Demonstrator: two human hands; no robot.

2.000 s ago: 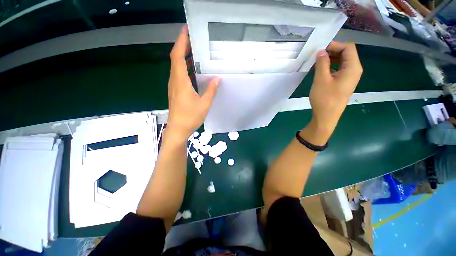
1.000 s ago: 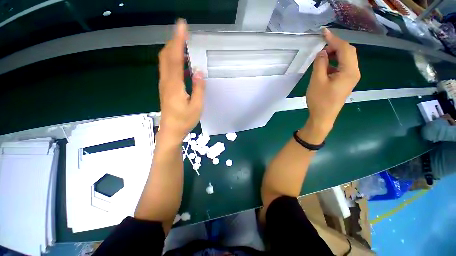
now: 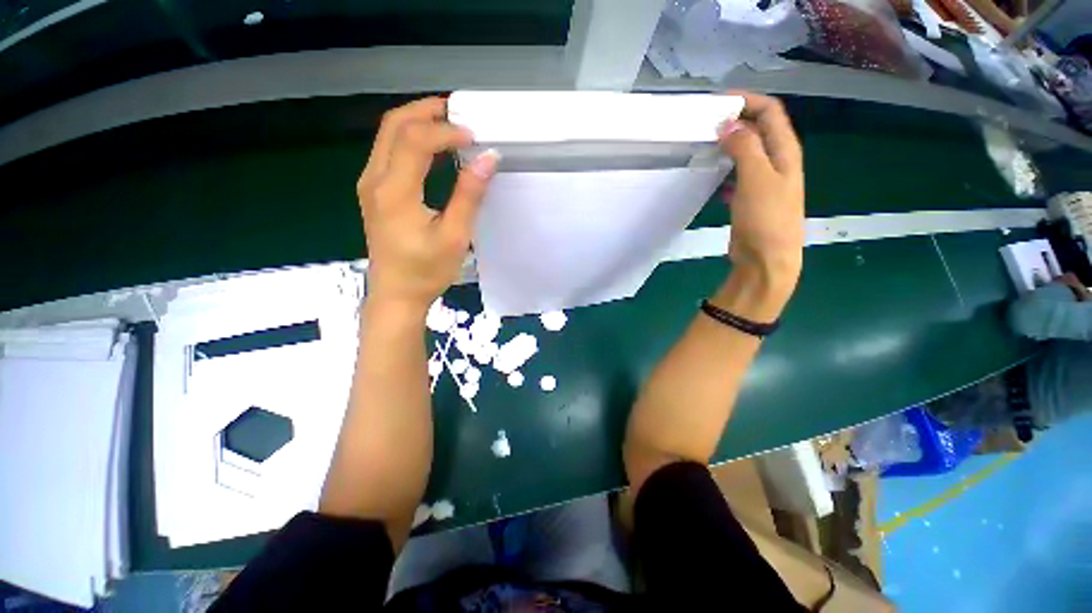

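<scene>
A white part-folded box [image 3: 581,234] is held up over the green bench, with a bright raised wall or flap along its top edge and a lower panel hanging towards me. My left hand [image 3: 419,198] grips its upper left corner, thumb on the near side. My right hand [image 3: 764,180] grips its upper right corner. The window opening shows only as a narrow grey band under the top wall. A stack of die-cut inserts [image 3: 192,479] with a slot and a hexagon hole lies flat at the left.
Plain white blanks [image 3: 54,455] are stacked at far left. White scrap slugs [image 3: 485,347] and thin strips lie below the box. A pale metal rail [image 3: 880,225] crosses the bench. A small white box [image 3: 1032,266] and another person's hand are at far right. A brown carton [image 3: 868,533] stands below.
The box's top part has tilted, so the bright top wall now faces me and the window has narrowed. My right hand has moved left and wrapped the corner; my left fingers have curled onto the edge.
</scene>
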